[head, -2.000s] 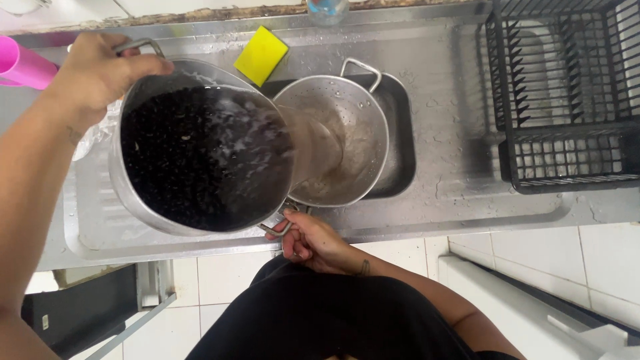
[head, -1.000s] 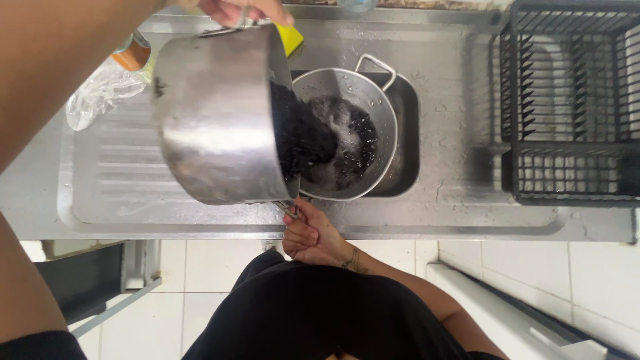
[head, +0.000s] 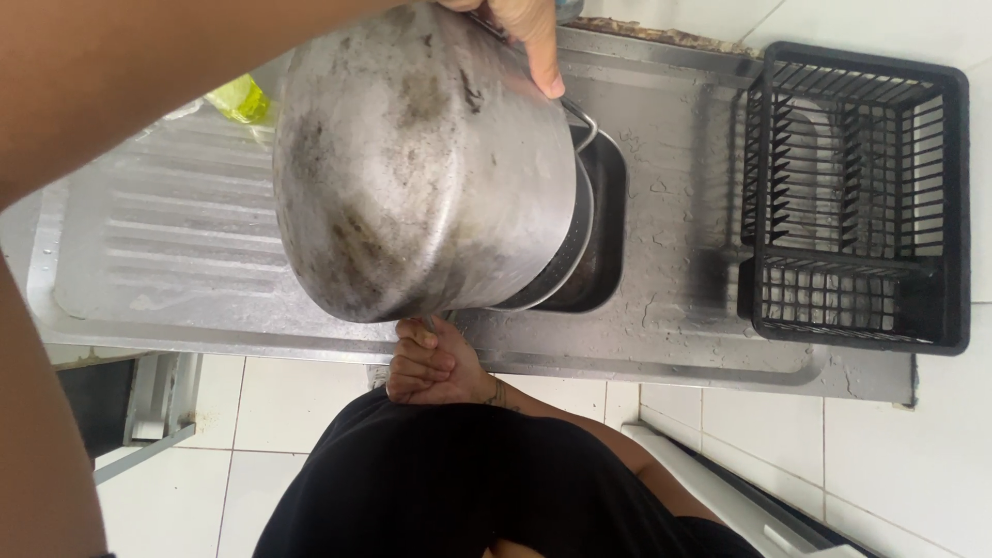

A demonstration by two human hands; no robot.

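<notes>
A large, stained aluminium pot (head: 434, 170) is tipped steeply on its side, its base toward the left and its mouth over a smaller pot (head: 573, 263) in the sink basin (head: 608, 194). My left hand (head: 531, 39) grips the large pot at its far side, where a handle is mostly covered. At the near side my right hand (head: 434, 360) is closed around the other handle, below the pot wall. Most of the smaller pot is hidden; its rim and far wire handle (head: 585, 128) show. The large pot's inside and the dark beans or grains seen earlier are out of sight.
A black plastic dish rack (head: 856, 194) stands on the right of the steel sink top (head: 674, 325). A yellow-green item (head: 240, 99) and clear plastic (head: 182, 110) lie at the upper left. An open drawer or door (head: 163, 395) is below the counter's left side.
The large pot has been tipped much further, from its dark contents showing to its outer base facing me. Dark contents poured into the smaller pot. My left hand has risen with the far side.
</notes>
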